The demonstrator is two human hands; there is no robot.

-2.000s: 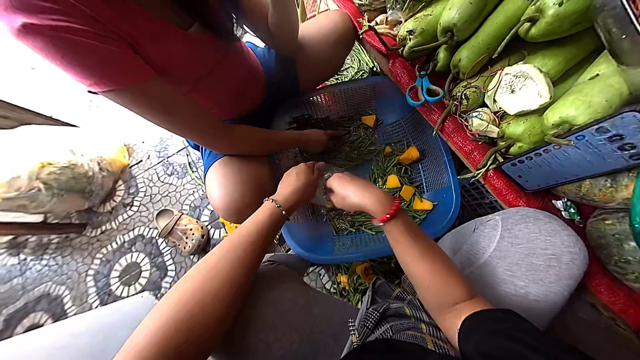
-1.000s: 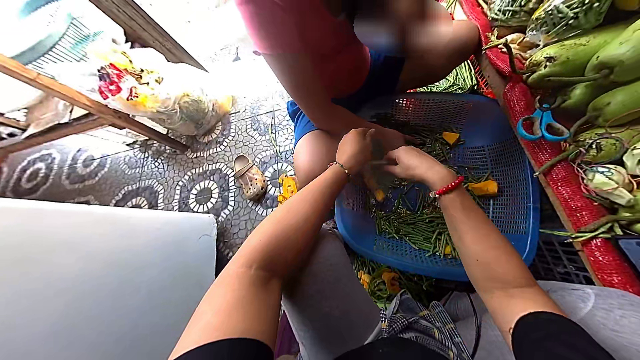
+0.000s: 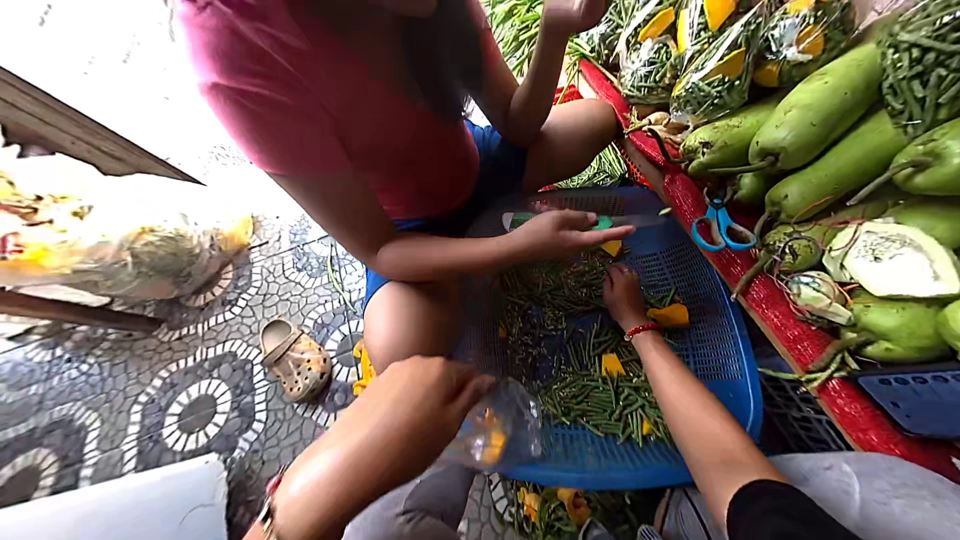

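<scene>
My left hand [image 3: 435, 394] grips a clear plastic bag [image 3: 517, 420] by its top, over the near left rim of a blue plastic basket [image 3: 600, 478]. Orange squash pieces show through the bag. My right hand [image 3: 624, 296], with a red bracelet at the wrist, reaches down into the basket; its fingertips touch the cut green beans, and whether they hold any cannot be told. Cut green beans [image 3: 600, 401] and squash chunks [image 3: 667, 315] lie in the basket. Across from me a co-worker's hand [image 3: 559, 236] is over the far side of the basket, beside a green-handled knife [image 3: 604, 223], partly blurred.
Along the right, a red mesh-covered edge [image 3: 772, 322] borders green bottle gourds [image 3: 817, 105], blue-handled scissors [image 3: 721, 229], a cut gourd [image 3: 900, 259] and a phone [image 3: 915, 397]. Bagged vegetables [image 3: 720, 67] stand behind. A clog [image 3: 296, 360] lies on the patterned floor at left.
My hands, close together over the basket before, are now apart: the left nearer me with the bag, the right down among the beans. The co-worker's hand has risen from the basket's contents.
</scene>
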